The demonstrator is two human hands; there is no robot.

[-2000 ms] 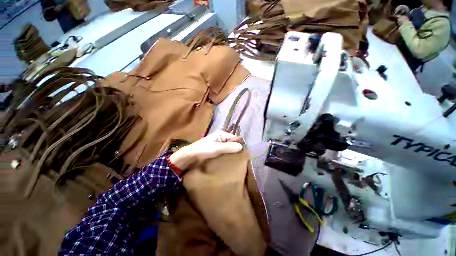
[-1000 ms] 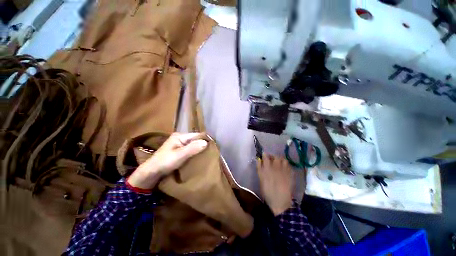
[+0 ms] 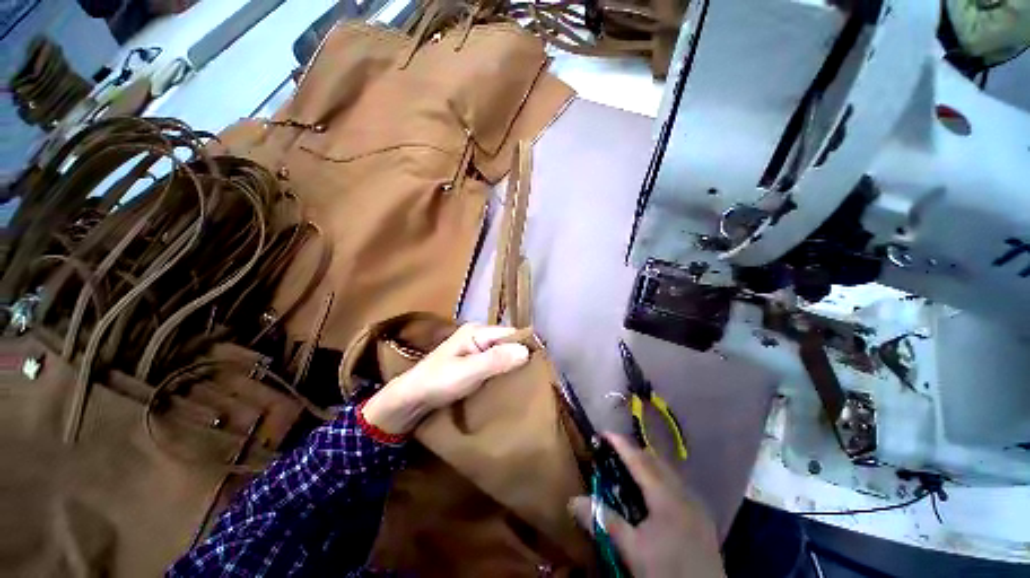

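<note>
My left hand [image 3: 457, 378] pinches the top corner of a tan-brown bag piece [image 3: 497, 435] lying on my lap, with a strap rising beyond it. My right hand [image 3: 661, 525] is slightly blurred and holds scissors [image 3: 610, 485] with dark teal-green handles. Their dark blades lie along the pale edge of the bag piece, just below my left hand. Whether the blades touch the edge I cannot tell. Yellow-handled pliers [image 3: 649, 406] lie on the pale table surface, right of the scissors.
The white sewing machine [image 3: 779, 124] stands at the right, its dark cylinder arm end [image 3: 678, 305] projecting left. Tan bag bodies [image 3: 384, 158] cover the table beyond my left hand. A brown heap with many handles [image 3: 147, 260] is at left.
My right hand has come into view, reached the tools, and taken the scissors to the bag edge. The pliers remain on the table. My left hand still holds the bag corner.
</note>
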